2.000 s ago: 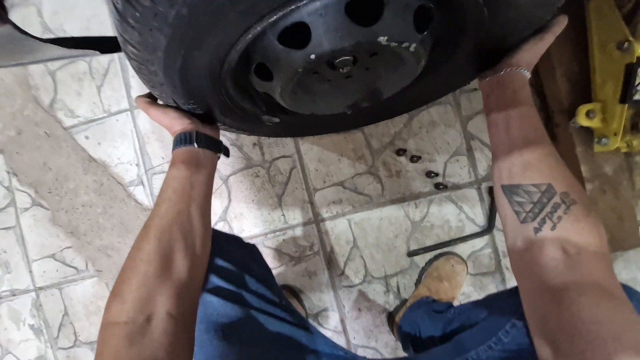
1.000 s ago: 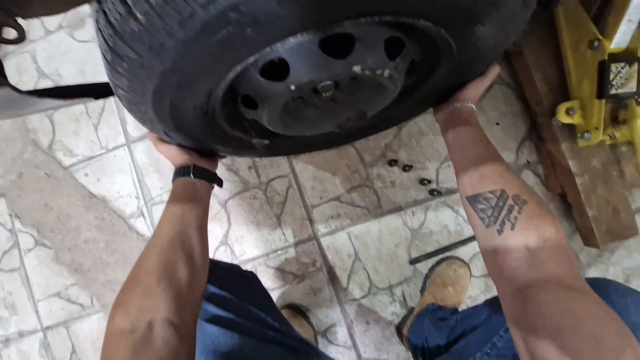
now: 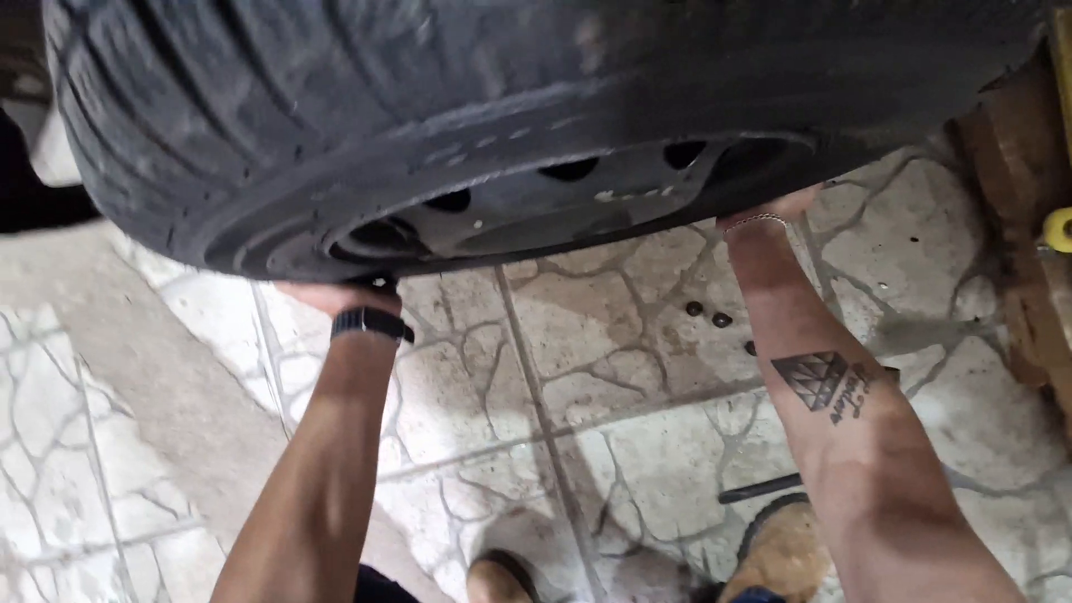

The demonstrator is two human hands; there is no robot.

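Note:
A black rubber tire (image 3: pixel 435 92) on a dark steel wheel rim (image 3: pixel 544 201) fills the upper part of the head view, its outer face tilted toward the floor. My left hand (image 3: pixel 339 295) supports the tire's lower left side, wrist strap showing, fingers mostly hidden behind the rubber. Under the lower right side my right hand (image 3: pixel 775 208) grips the tire, its fingers also largely out of sight. Several small dark lug nuts (image 3: pixel 721 320) lie on the tiles beside my right forearm, which partly covers them. A dark metal bar (image 3: pixel 760 488) rests on the floor, passing behind that forearm.
Stone-patterned floor tiles (image 3: pixel 603 360) spread below the wheel. A wooden board (image 3: pixel 1017 251) stands at the right, beside part of a yellow metal tool (image 3: pixel 1059 229). My tan boots (image 3: pixel 783 544) are at the bottom. A dark curved part (image 3: pixel 42 197) shows at the far left.
The wheel, held at both sides by my hands, now shows more tread and its face is more steeply foreshortened. The view has also shifted.

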